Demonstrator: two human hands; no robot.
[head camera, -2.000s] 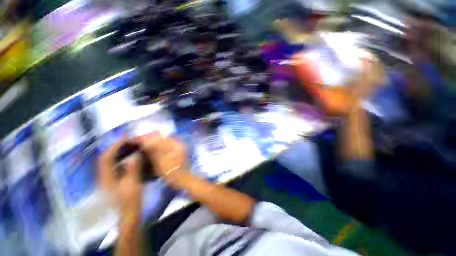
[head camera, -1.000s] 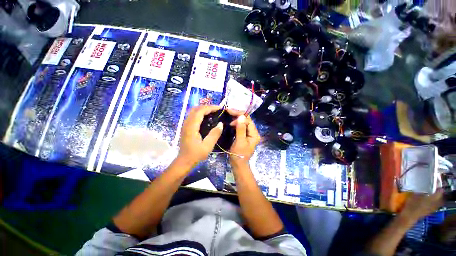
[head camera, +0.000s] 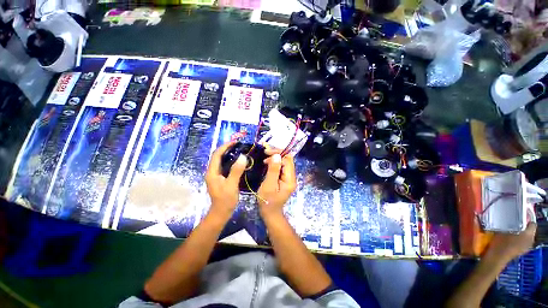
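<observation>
A glossy black camera ball housing (head camera: 235, 157) is held between my two hands above the printed packaging sheets. My left hand (head camera: 225, 183) grips its left side, with the thumb on top. My right hand (head camera: 278, 183) is at its right side, fingertips pinched near the coloured lead wires (head camera: 292, 144). A white plastic piece (head camera: 281, 129) shows just beyond the fingers, with red wires over it. A thin yellow wire (head camera: 257, 194) hangs between my hands. What the right fingertips pinch is too small to tell.
A tangled heap of black housings (head camera: 360, 102) lies ahead and right. Printed packaging sheets (head camera: 153, 144) spread left. A part-built white camera (head camera: 60, 45) stands upper left. At right, a person's hand (head camera: 511, 243) holds a white housing (head camera: 503, 201) by an orange box (head camera: 471, 210). A clear bag (head camera: 447, 66) lies behind.
The view has steadied and shifted since the earlier frames. My hands still hold the black housing, now slightly lower and further left in view. The white piece shows more openly beyond my fingers.
</observation>
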